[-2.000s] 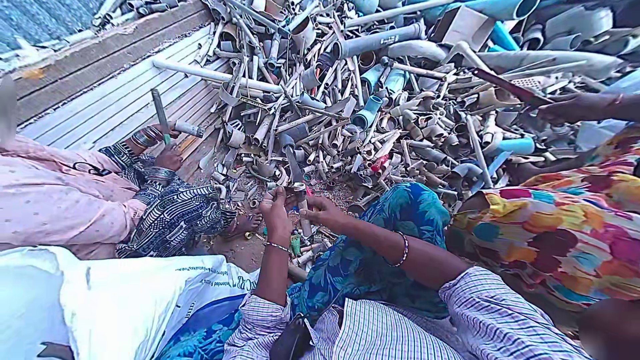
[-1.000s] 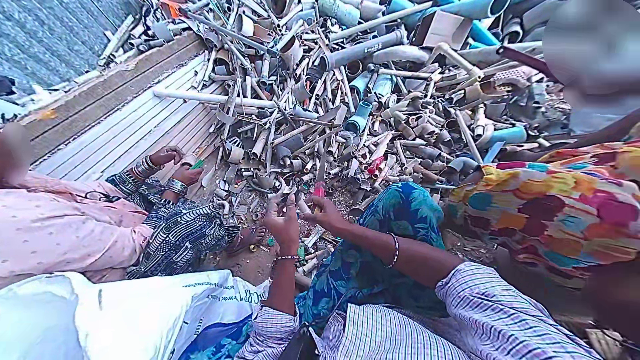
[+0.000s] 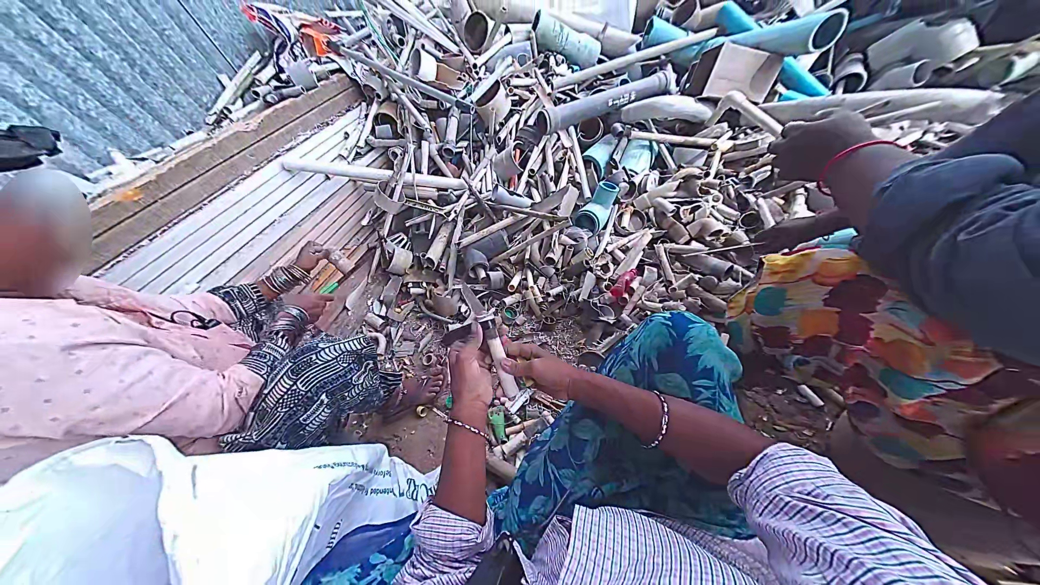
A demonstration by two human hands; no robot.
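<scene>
My left hand [image 3: 471, 375] is raised in front of my knees, its fingers closed around a dark, blade-like tool [image 3: 460, 332]; its exact shape is unclear. Close beside it, my right hand [image 3: 539, 370] grips a short off-white plastic pipe piece [image 3: 499, 357], which slants between both hands. A grey pointed part [image 3: 474, 304] shows just above the fingertips; whether it belongs to the tool cannot be told. Beyond the hands spreads a heap of plastic pipe scraps and fittings [image 3: 520, 227]. A small green piece [image 3: 496, 423] lies below, beside my left wrist.
At left a person in pink [image 3: 146, 366] sits holding a short pipe piece [image 3: 340, 262]. Another person's dark-sleeved arm [image 3: 951, 187] reaches over the heap at right. A white sack [image 3: 244, 504] lies at lower left, with grooved boards [image 3: 244, 219] and a corrugated metal sheet [image 3: 154, 73] behind.
The off-white pipe piece shows more plainly between my hands. At right, a dark-sleeved arm now extends over the heap. The left person held a long strip two seconds ago and now has a short piece.
</scene>
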